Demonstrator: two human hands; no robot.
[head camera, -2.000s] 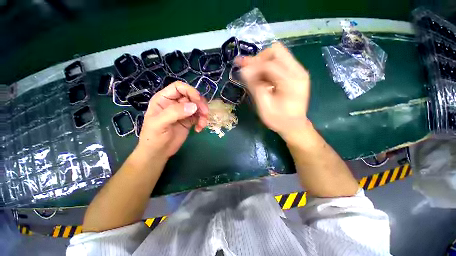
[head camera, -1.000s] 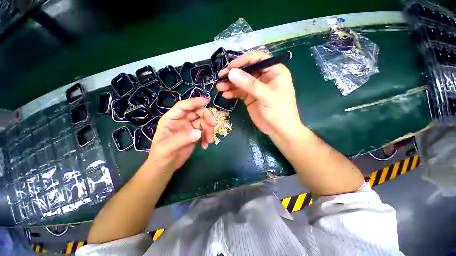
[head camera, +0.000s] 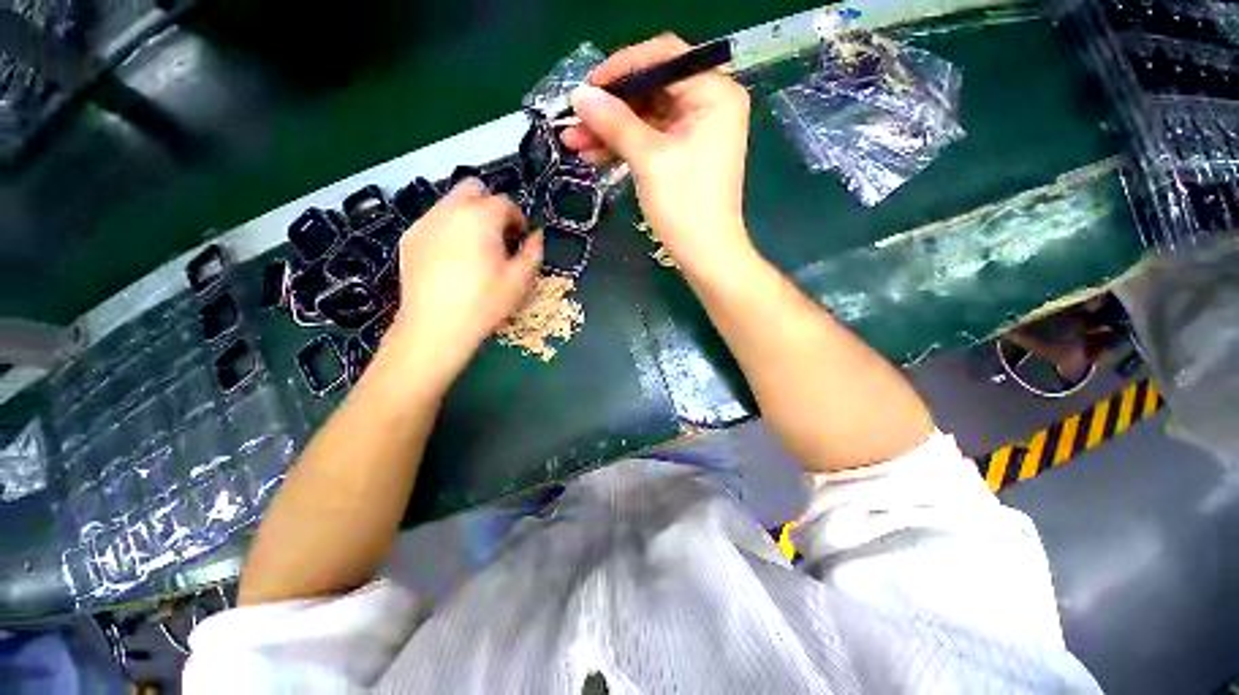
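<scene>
My right hand (head camera: 679, 129) holds a slim black pen-like tool (head camera: 675, 68), its tip pointing left over the back of the frame heap. My left hand (head camera: 469, 258) is over the heap, back of the hand up, fingers bent at the black watch case frames; whether it grips one is hidden. The loose frames (head camera: 322, 365) are black rounded squares with shiny edges. A pile of small tan parts (head camera: 545, 318) lies just right of my left hand. A few tan pieces (head camera: 658, 246) lie beside my right wrist.
A clear blister tray (head camera: 163, 448) is at left, with a column of three black frames (head camera: 235, 364). A poly bag with dark contents (head camera: 870, 116) lies at back right. Filled trays (head camera: 1189, 122) stand far right. A crinkled clear bag (head camera: 568, 75) lies behind the heap.
My left hand has moved from in front of the heap onto the frames. My right hand has moved back and left with the tool. The view has shifted, and tan pieces now show by my right wrist.
</scene>
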